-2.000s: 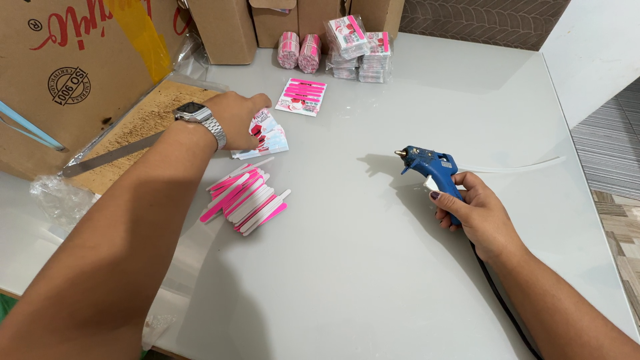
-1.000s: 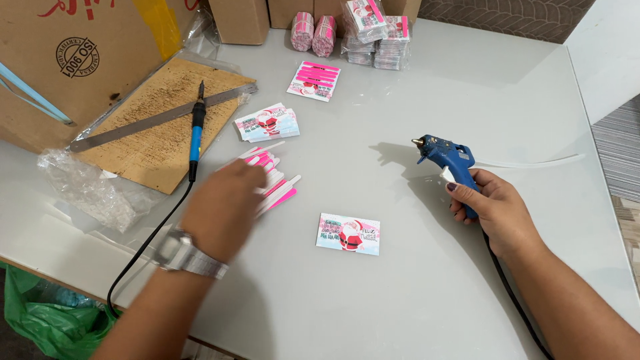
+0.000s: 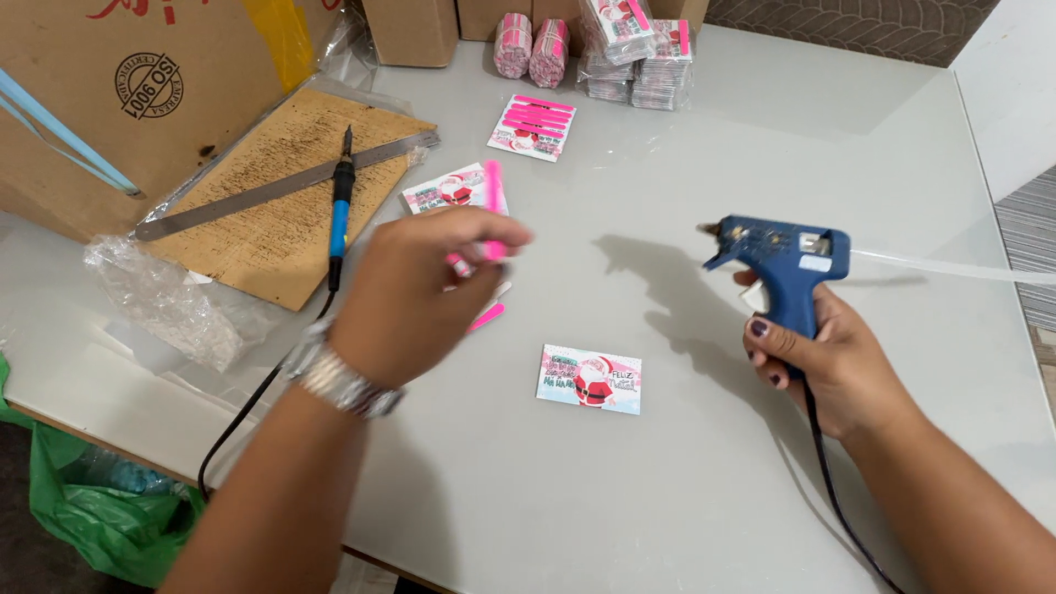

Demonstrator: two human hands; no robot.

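Note:
My left hand (image 3: 429, 289) pinches a bright pink nail file (image 3: 492, 198), slightly blurred, between thumb and fingers. Beneath that hand, more pink and white files (image 3: 488, 317) lie mostly hidden, and a stack of Santa cards (image 3: 452, 190) shows just behind it. My right hand (image 3: 813, 359) grips a blue hot glue gun (image 3: 780, 264), its nozzle pointing left and a clear glue stick (image 3: 924, 262) trailing from its back. On the table between the hands lies a single printed Santa card (image 3: 589, 379). Farther back rests a card with several pink files on it (image 3: 533, 127).
A soldering iron (image 3: 339, 214) and a metal ruler (image 3: 280, 188) rest on a scorched brown board (image 3: 272, 181) at left. Crumpled clear plastic (image 3: 165, 297) lies beside it. Wrapped card packs (image 3: 660, 74) and bundled files (image 3: 531, 49) stand at the back, near cardboard boxes (image 3: 408, 29).
My left hand moved from the card stack to the files and now lifts one pink file. One Santa card lies on the front of the table, where none lay two seconds ago.

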